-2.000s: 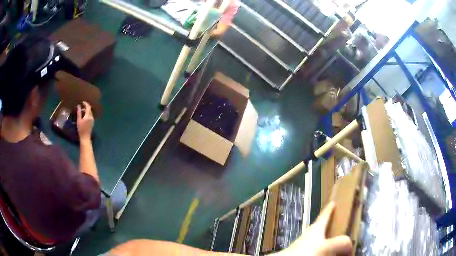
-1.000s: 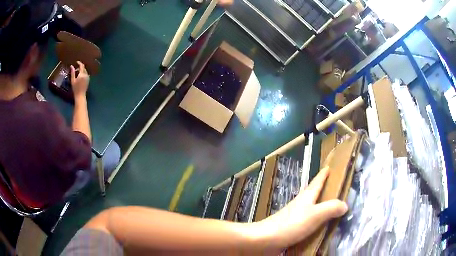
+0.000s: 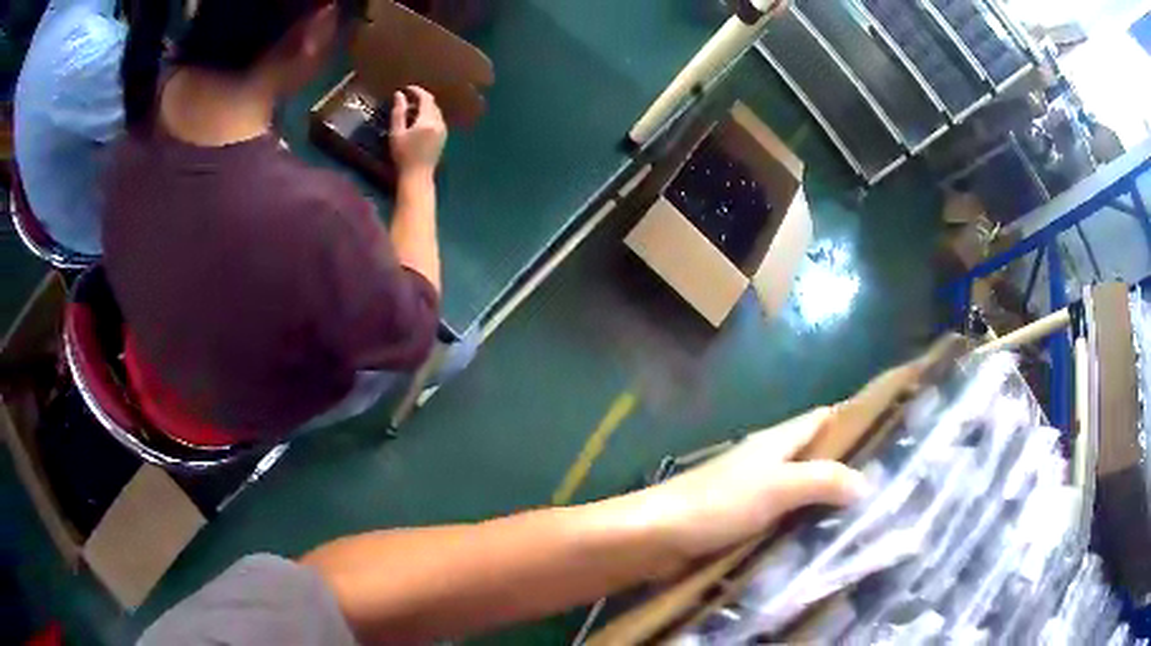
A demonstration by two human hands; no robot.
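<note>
My left hand (image 3: pixel 745 492) reaches in from the lower left and is closed on the brown cardboard edge of a divider tray (image 3: pixel 884 391). The thumb and a finger lie over the rim; the other fingers are hidden. The tray is tilted at the lower right and packed with upright clear, shiny zip-lock bags (image 3: pixel 934 505), blurred. Its lower part is cut off by the picture's edge. My right hand is not in view.
A seated person (image 3: pixel 253 278) at the left works at a long green table (image 3: pixel 518 164) with a small open box (image 3: pixel 423 57). An open carton (image 3: pixel 694 271) holds dark items. A blue frame (image 3: pixel 1060 234) and another tray (image 3: pixel 1117 379) are at the right.
The tray has moved left with my left hand, away from the pale tube rack and the tray beside it. The view has swung right-to-left, showing more of the seated person and a second person behind.
</note>
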